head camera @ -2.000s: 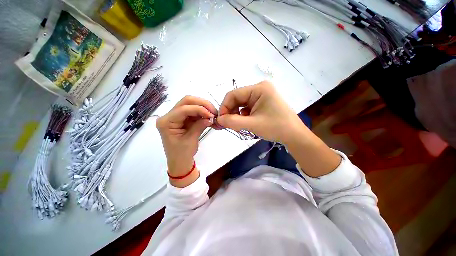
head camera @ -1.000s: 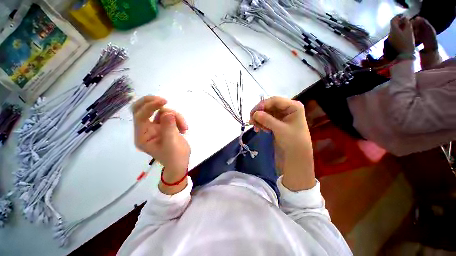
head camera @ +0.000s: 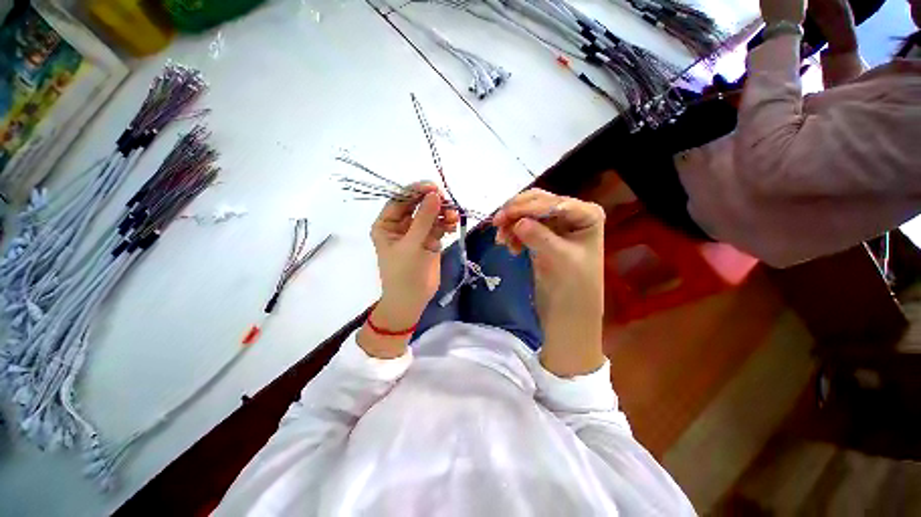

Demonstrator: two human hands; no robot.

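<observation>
My left hand [head camera: 411, 237] pinches the thin lead wires [head camera: 376, 187] of the cable in work; some wires fan out to the left and others stick up. Below the fingers the white cable [head camera: 464, 240] hangs between my hands, with small white ends [head camera: 471, 280] over my lap. My right hand [head camera: 552, 230] is just right of the cable, its fingertips pinched together at fine wire ends. Whether it also holds a tiny housing is too small to tell.
Cable bundles [head camera: 96, 247] lie at the left. A single cable with an orange-red band [head camera: 250, 334] lies left of my hands. More cable bundles [head camera: 606, 61] lie at the upper right, near another person's sleeve [head camera: 798, 131]. A printed bag [head camera: 45, 81] stands upper left.
My left hand has moved right and taken hold of the wires; it was empty a second ago. My right hand stays beside the cable. The view has shifted, showing more of the single cable.
</observation>
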